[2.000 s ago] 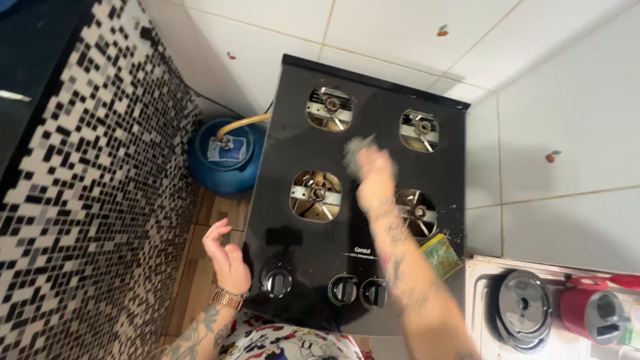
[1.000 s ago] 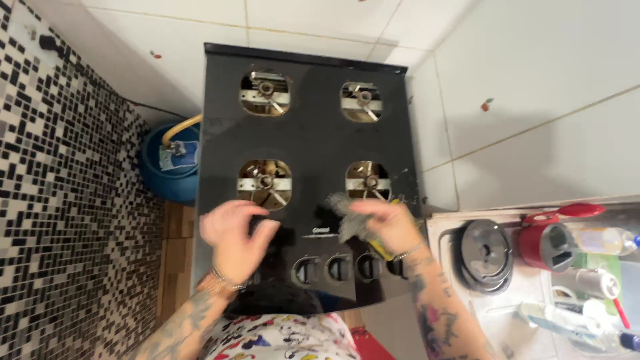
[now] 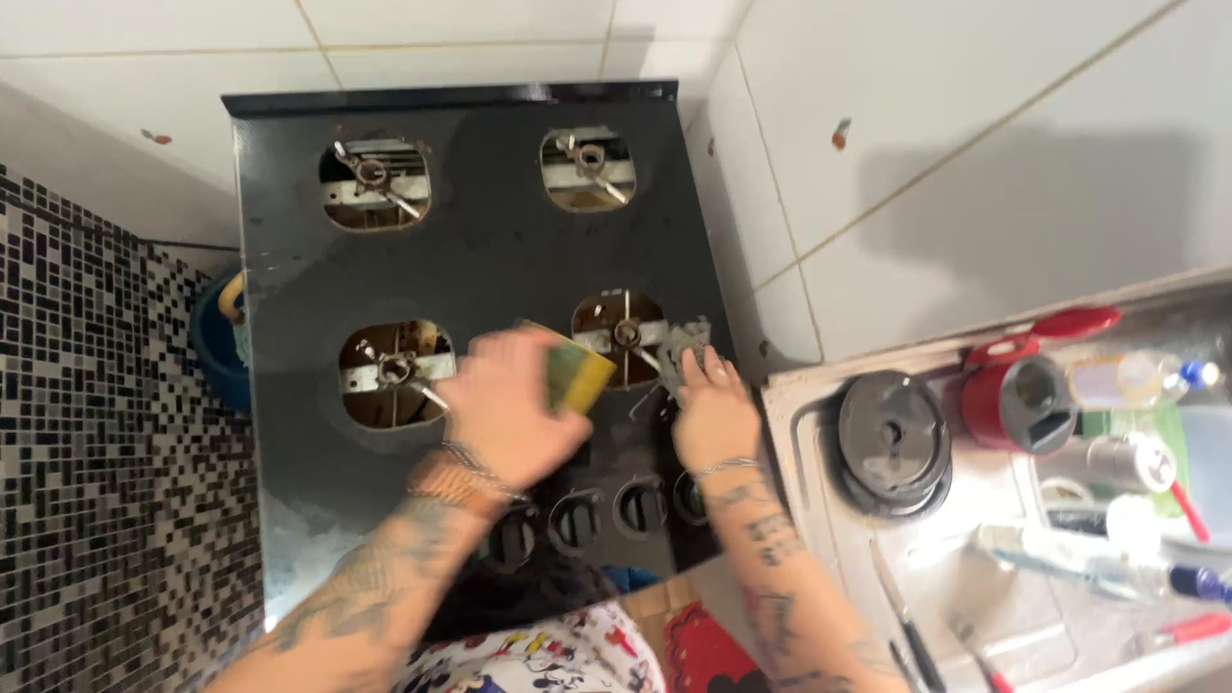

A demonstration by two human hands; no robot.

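A black gas stove top (image 3: pixel 481 260) with several burner openings fills the middle of the view, its knobs (image 3: pixel 575 521) along the near edge. My left hand (image 3: pixel 510 404), slightly blurred, holds a yellow and green sponge (image 3: pixel 576 375) over the surface between the two near burners. Under the fingers of my right hand (image 3: pixel 714 409) is a grey wad of scouring material (image 3: pixel 685 348), pressed beside the near right burner (image 3: pixel 627 334). Small bits of residue lie close to it. The near left burner (image 3: pixel 396 368) is just left of my left hand.
At right, a metal sink counter (image 3: pixel 808 500) bears stacked black lids (image 3: pixel 893 433), a red mug (image 3: pixel 1018 404), a can (image 3: pixel 1136 462), plastic bottles (image 3: pixel 1078 558) and a black-handled knife (image 3: pixel 910 616). A blue gas cylinder (image 3: pixel 217 337) stands left of the stove. Tiled walls (image 3: pixel 962 192) enclose it.
My left hand has moved right, across the stove, and now holds the sponge, which was by my right hand a second ago. My right hand has brought the grey wad to the near right burner's right side.
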